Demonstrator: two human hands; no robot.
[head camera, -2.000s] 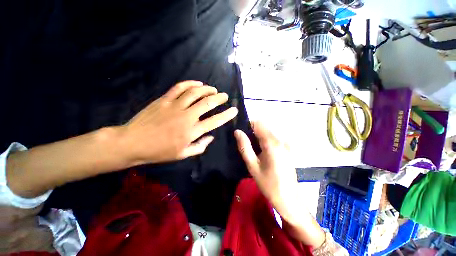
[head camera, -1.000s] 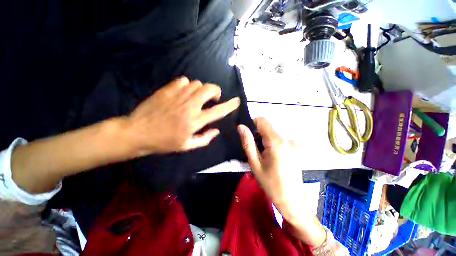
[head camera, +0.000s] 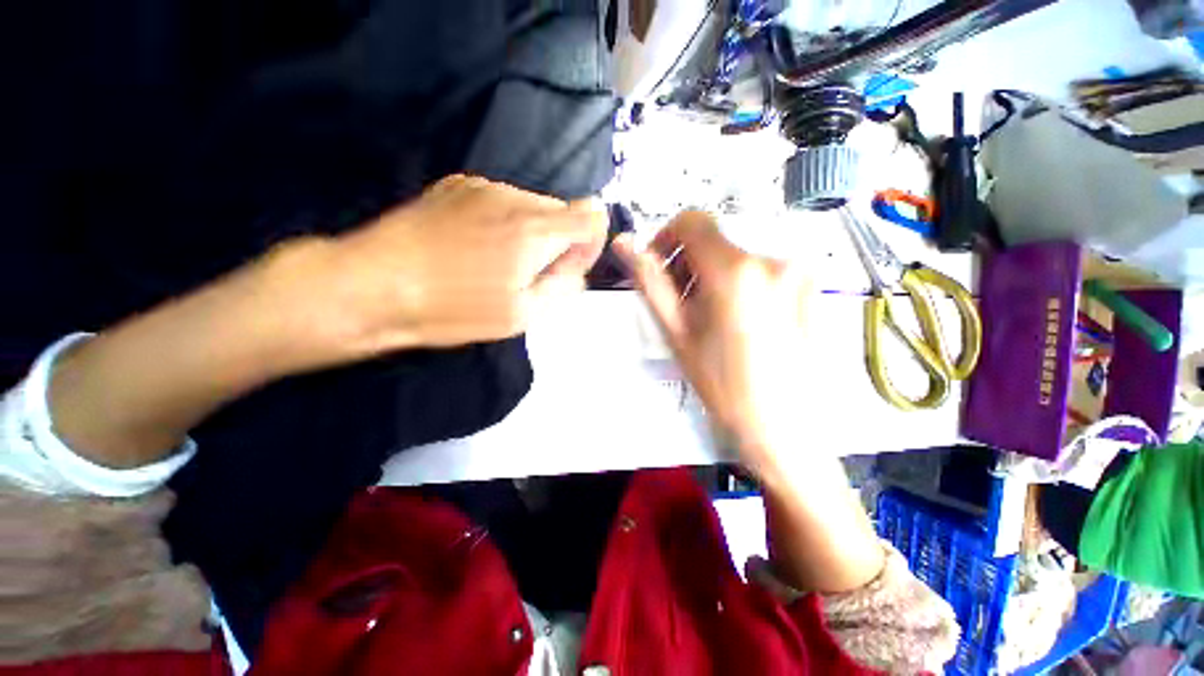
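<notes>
The black fabric garment piece (head camera: 264, 145) covers the left side of the table and hangs toward the lap. My left hand (head camera: 462, 264) lies over its right part, with thumb and fingers pinching the cloth edge near the machine. My right hand (head camera: 720, 310) is just right of it, its fingertips at a small dark fold of the same edge. Blur and glare hide the exact right-hand grip. The industrial sewing machine (head camera: 825, 112) is at the top centre, its ribbed grey knob (head camera: 821, 176) pointing down at the table.
Tailor's shears (head camera: 924, 330) with yellow handles lie right of the machine. A purple box (head camera: 1023, 350) stands beyond them, with small black and orange-blue tools (head camera: 906, 206) above. Blue crates (head camera: 937, 555) are below the white table (head camera: 594, 429). A green sleeve (head camera: 1155, 522) shows at the right edge.
The black cloth has shifted up and left, baring more white table. Both hands have moved up toward the machine and closer together at the cloth edge.
</notes>
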